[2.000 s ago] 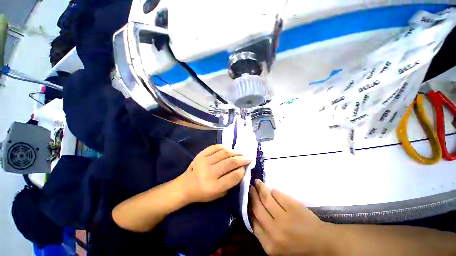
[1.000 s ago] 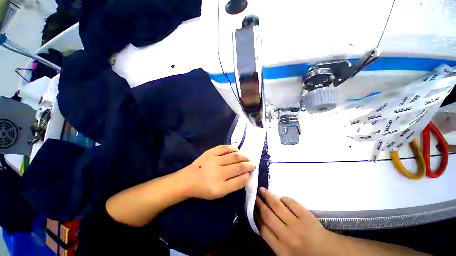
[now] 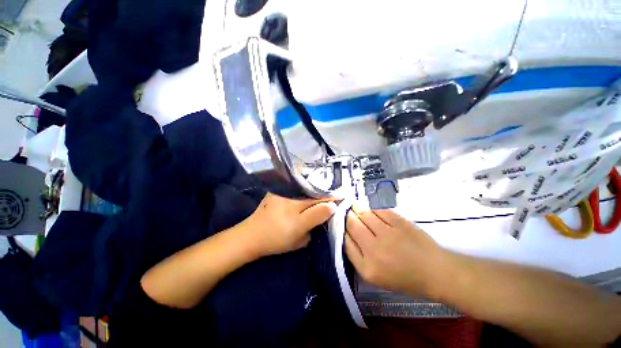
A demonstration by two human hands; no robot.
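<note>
The dark navy garment (image 3: 252, 299) lies heaped left of the needle and below my hands. A white-edged band (image 3: 340, 272) runs from the presser foot area (image 3: 344, 170) down between my hands, its lower end curving right. My left hand (image 3: 286, 221) pinches the band's left side just below the foot. My right hand (image 3: 388, 251) holds the band's right side, fingertips close to the left ones. The fingers hide part of the band. The chrome loop (image 3: 248, 109) stands on the face of the white machine head (image 3: 340, 54), up and left of the foot.
The ribbed tension dial (image 3: 412, 153) and a grey block (image 3: 381, 194) are right of the foot. Printed label strips (image 3: 551, 170) hang at the right, partly over yellow-and-red scissors (image 3: 602, 204). A ruler strip (image 3: 408, 309) lines the table's front edge. A grey vented box (image 3: 20, 200) is at far left.
Both hands have moved up to just below the presser foot, with fingertips now close together. The right hand has come away from lower on the band. The camera view has shifted too.
</note>
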